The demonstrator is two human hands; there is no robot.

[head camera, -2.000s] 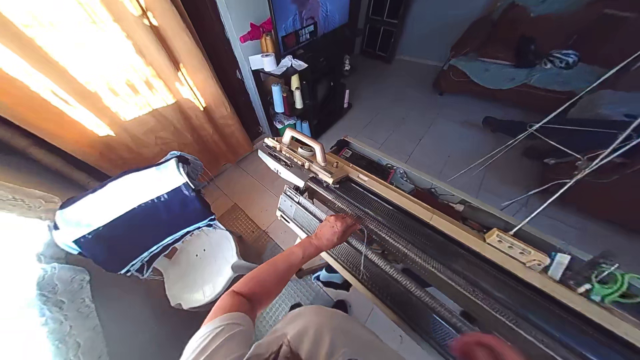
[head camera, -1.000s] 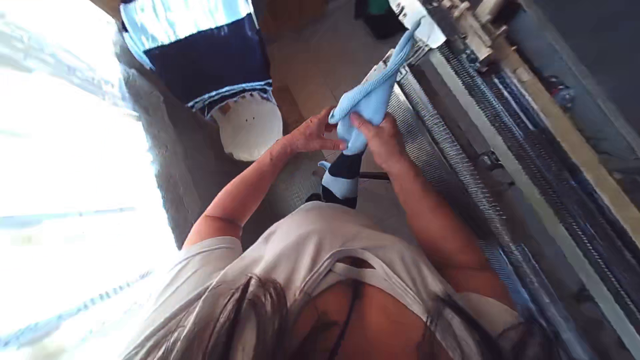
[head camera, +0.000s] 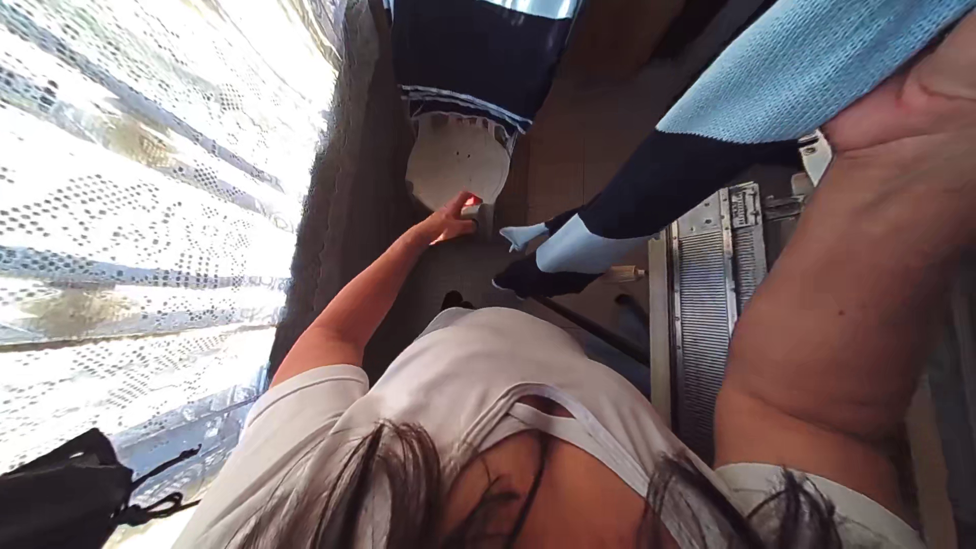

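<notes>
A long knitted piece in light blue and navy (head camera: 637, 187) hangs down from the top right, its lower end near the floor in front of me. My right hand (head camera: 907, 103) is raised at the right edge under its light blue part; the fingers are out of frame, so its grip cannot be told. My left hand (head camera: 451, 221) reaches forward to the arm of a white plastic chair (head camera: 457, 156), with thumb and fingers around or against that arm. A knitting machine's needle bed (head camera: 703, 305) lies beneath my right forearm.
Navy and white knitted fabric (head camera: 480, 61) drapes over the chair's back. A lace curtain (head camera: 152, 191) hangs brightly lit at the left. At lower left is a black bag (head camera: 65, 488) with a cord. A dark bar (head camera: 595, 332) runs low beside the machine.
My hands, together on the light blue knit a second ago, are now apart: the left at the chair's arm, the right raised at the right edge. More of the knitted piece shows, stretched out downward.
</notes>
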